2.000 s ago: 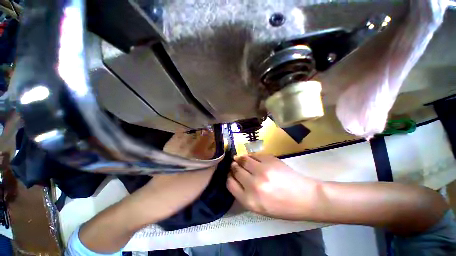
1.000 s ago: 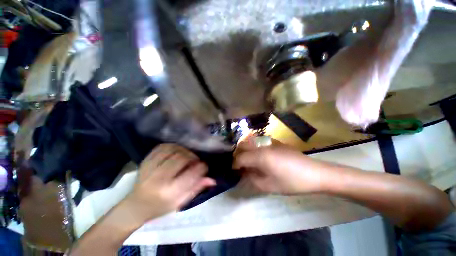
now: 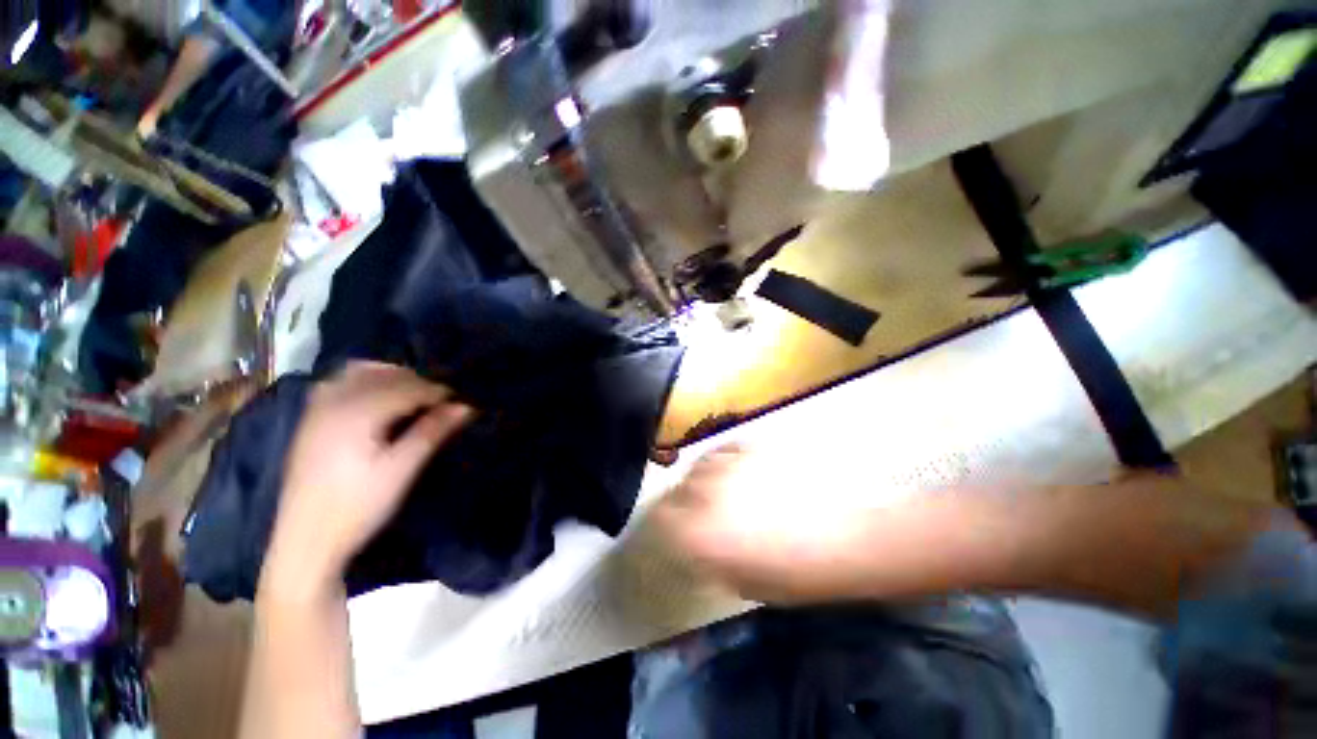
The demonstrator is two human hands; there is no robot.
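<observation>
A dark garment (image 3: 491,419) lies bunched on the white table left of the needle, its right edge reaching the needle area. The sewing machine head (image 3: 809,87) is above it, with the lit presser foot and needle (image 3: 693,321) at the garment's upper right edge. My left hand (image 3: 361,448) is on the garment's left part, its thumb and fingers pinching the dark cloth. My right hand (image 3: 737,527) is blurred over the white table, right of the garment and not touching it. Its fingers look curled; whether it holds anything cannot be seen.
A short black fabric piece (image 3: 818,308) lies on the yellow machine bed. A black strap (image 3: 1083,361) crosses the table at right, with green-handled snips (image 3: 1076,260) on it. A purple round-faced device (image 3: 55,599) is at far left. Another person's arm (image 3: 176,87) shows at upper left.
The view has pulled back and tilted left. My left hand has moved left with the cloth, which is now spread more openly. My right hand has come away from the needle toward the table's front.
</observation>
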